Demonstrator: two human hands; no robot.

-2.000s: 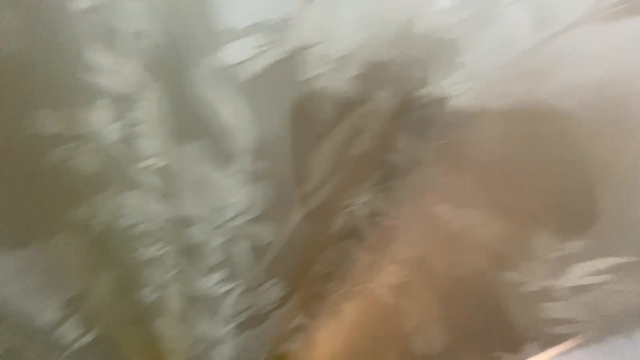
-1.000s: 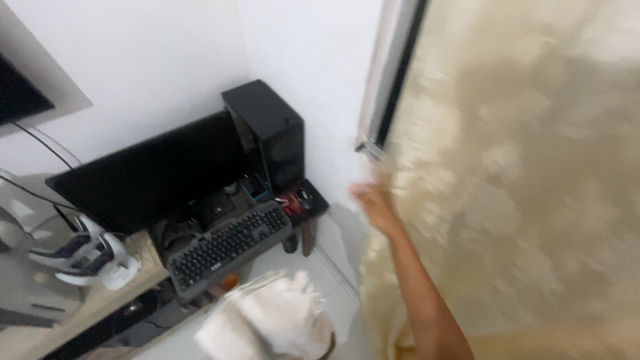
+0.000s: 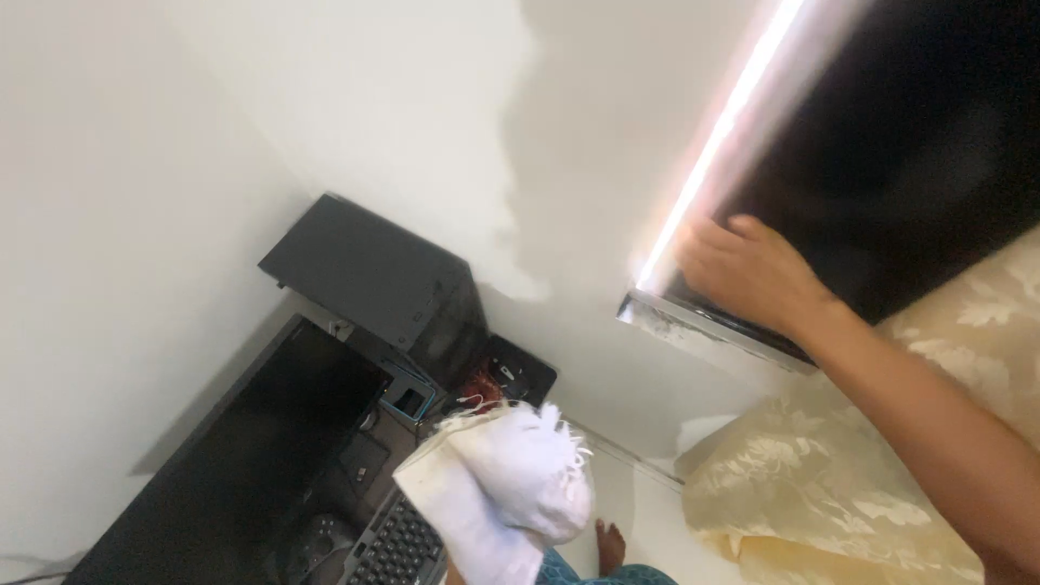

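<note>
A white fringed cloth (image 3: 520, 479) is bunched up at the lower middle, over my left hand. That hand is hidden by the cloth; only a sliver of skin shows below it. My right hand (image 3: 743, 268) reaches in from the right, its fingers bent at the near edge of a dark window-like panel (image 3: 902, 154), beside a bright strip of light (image 3: 723, 130). Whether the fingers grip the edge is not clear. Just below them runs the panel's pale lower frame (image 3: 715, 329). A beige floral curtain (image 3: 821, 479) hangs below and behind my right forearm.
At the left stand a black computer tower (image 3: 374, 268) and a dark monitor (image 3: 244, 455). A black keyboard (image 3: 398, 548), a game controller (image 3: 325, 536) and a blue-edged phone-like object (image 3: 408, 398) lie near them. A bare foot (image 3: 609, 546) is on the floor.
The curtain covered most of the right side a second ago; now the dark panel and the bright strip show there. My right hand is now at the panel's edge. The view has shifted.
</note>
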